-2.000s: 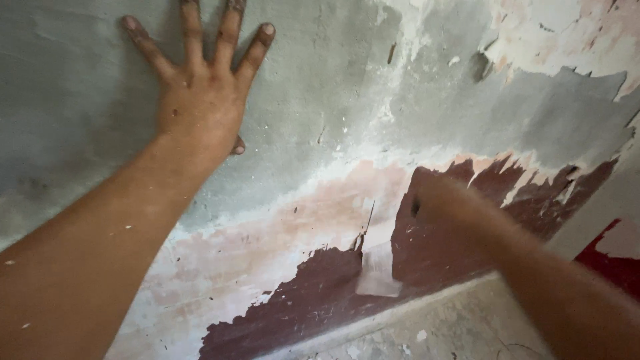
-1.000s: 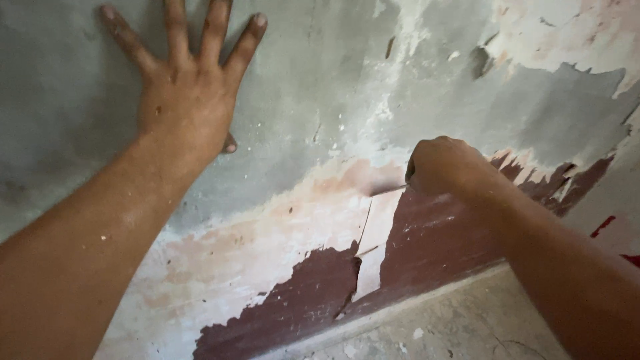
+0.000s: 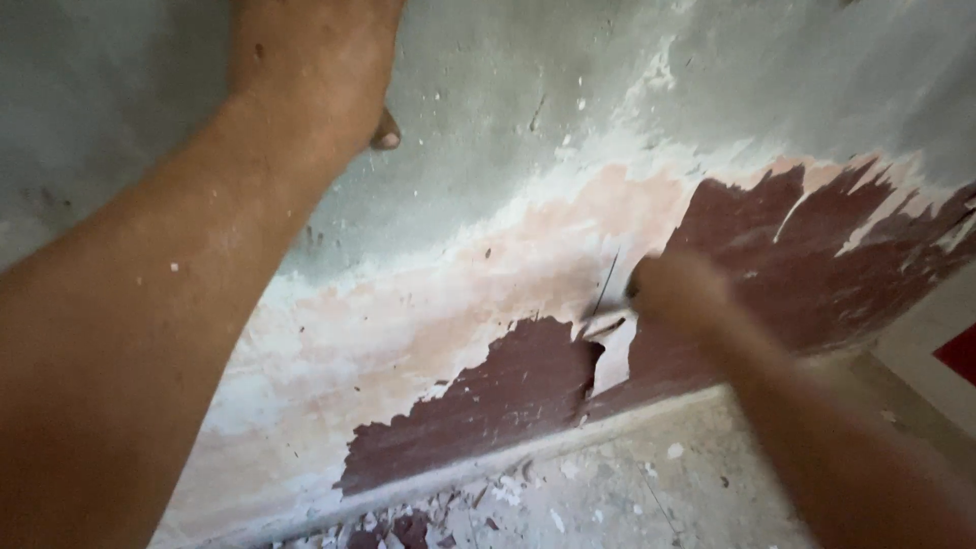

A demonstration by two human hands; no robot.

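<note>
My left hand (image 3: 320,69) rests against the grey upper part of the wall (image 3: 473,99); its thumb shows and the fingers are beyond the top edge. My right hand (image 3: 675,293) is closed on a blurred scraper (image 3: 606,311), whose blade lies at the wall beside a thin dark crack. Just below the blade, a loose sliver of paint curls off. Dark maroon paint (image 3: 473,412) with ragged edges remains left of the tool, and a larger maroon area (image 3: 762,267) lies to its right. Bare pinkish-white plaster (image 3: 427,328) shows between the grey and the maroon.
A pale ledge (image 3: 534,450) runs along the wall's foot. Paint flakes (image 3: 412,526) are heaped on the floor (image 3: 610,496) at the bottom, with more scattered to the right. A red patch (image 3: 961,354) marks a pale surface at the right edge.
My right hand and the scraper have moved down the wall to the gap between the maroon areas. The view has shifted, and my left fingers have left the frame.
</note>
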